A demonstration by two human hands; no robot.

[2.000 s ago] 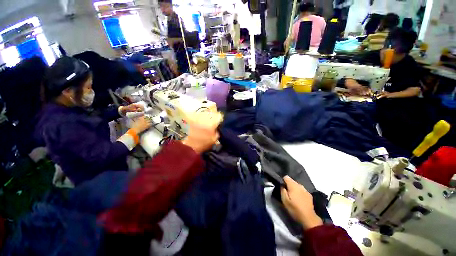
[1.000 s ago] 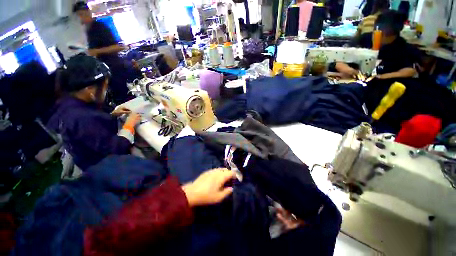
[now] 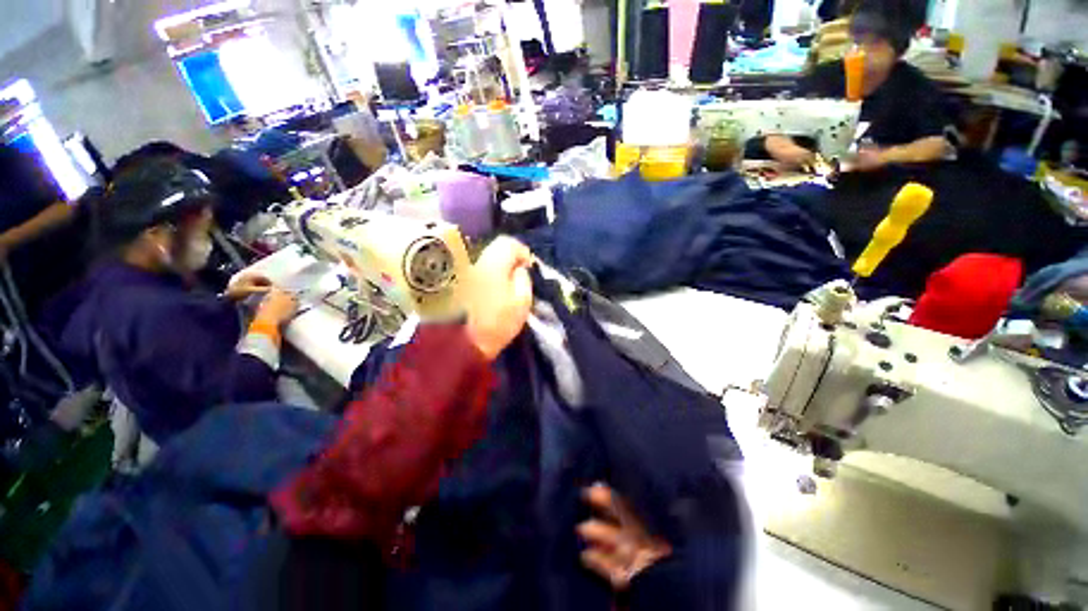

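Note:
The navy garment piece (image 3: 644, 418) hangs in front of me from the table edge to my lap, with a white panel (image 3: 556, 352) showing in its folds. My left hand (image 3: 499, 292), in a dark red sleeve, is raised and pinches the top edge of the garment. My right hand (image 3: 618, 537) is low among the folds, partly covered by navy cloth, with its fingers spread; whether it grips cloth is not clear. A bit of grey panel (image 3: 638, 340) shows behind the navy cloth.
My cream sewing machine (image 3: 919, 394) stands at the right, with a yellow-handled screwdriver (image 3: 895, 227) upright on it and a red cloth bundle (image 3: 969, 295) behind. Navy cloth (image 3: 692, 233) is heaped behind the white table (image 3: 704, 337). A neighbour's machine (image 3: 394, 251) and a seated person (image 3: 155, 287) are at the left.
My left hand has risen from the middle of the garment, lifting its edge. My right hand shows more and sits lower and further left. The grey panel is now mostly covered. The view has shifted.

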